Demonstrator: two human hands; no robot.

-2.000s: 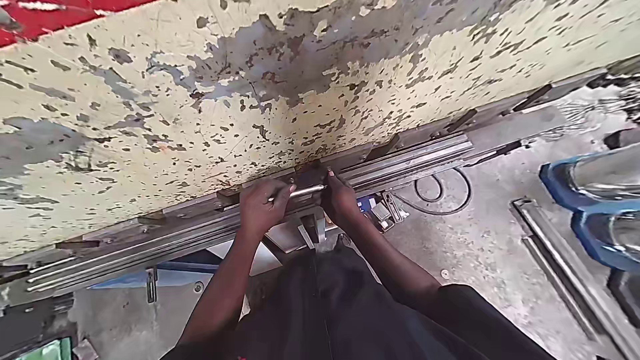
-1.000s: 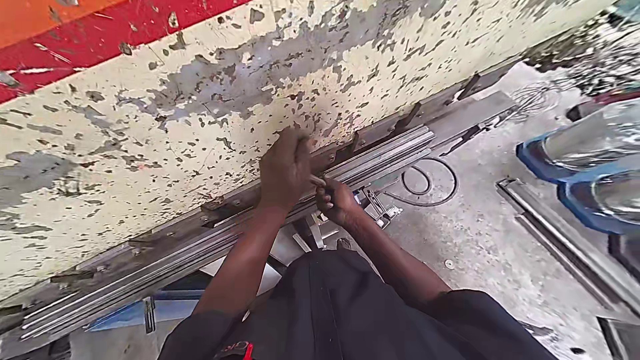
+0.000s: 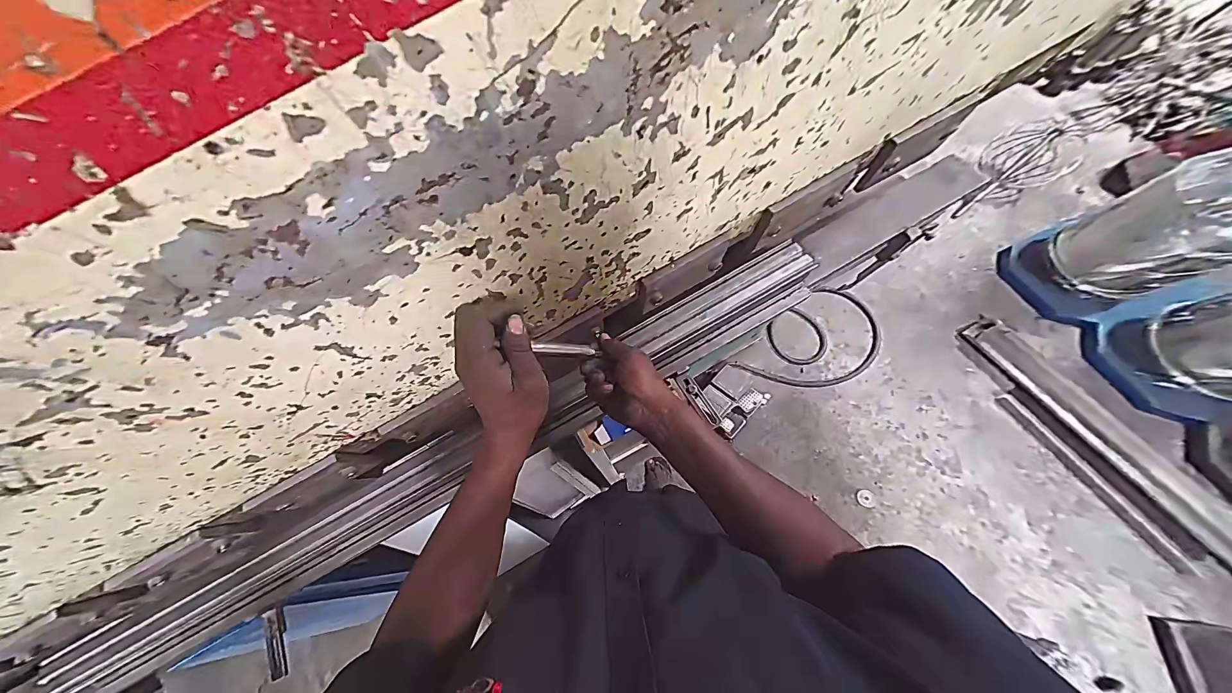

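My left hand (image 3: 502,371) is closed around one end of a thin, shiny metal rod (image 3: 563,349), its thumb lying along the top. At the rod's other end, my right hand (image 3: 624,382) pinches with its fingertips; whether it holds a second small part there cannot be told. Both hands are above a bundle of long metal profiles (image 3: 722,300) that lies on a narrow ledge along the wall. The left palm side and the rod's covered end are hidden.
A wall (image 3: 385,289) with flaking paint rises beyond the ledge, where metal brackets (image 3: 746,243) stick out. A looped cable (image 3: 871,337) lies on the concrete floor. To the right are metal bars (image 3: 1088,438) and blue-edged containers (image 3: 1107,313) with clear wrapping.
Two seconds ago both hands were low over the profiles with the rod between them. My left hand rose away from the right hand, and the rod shows between them again now.
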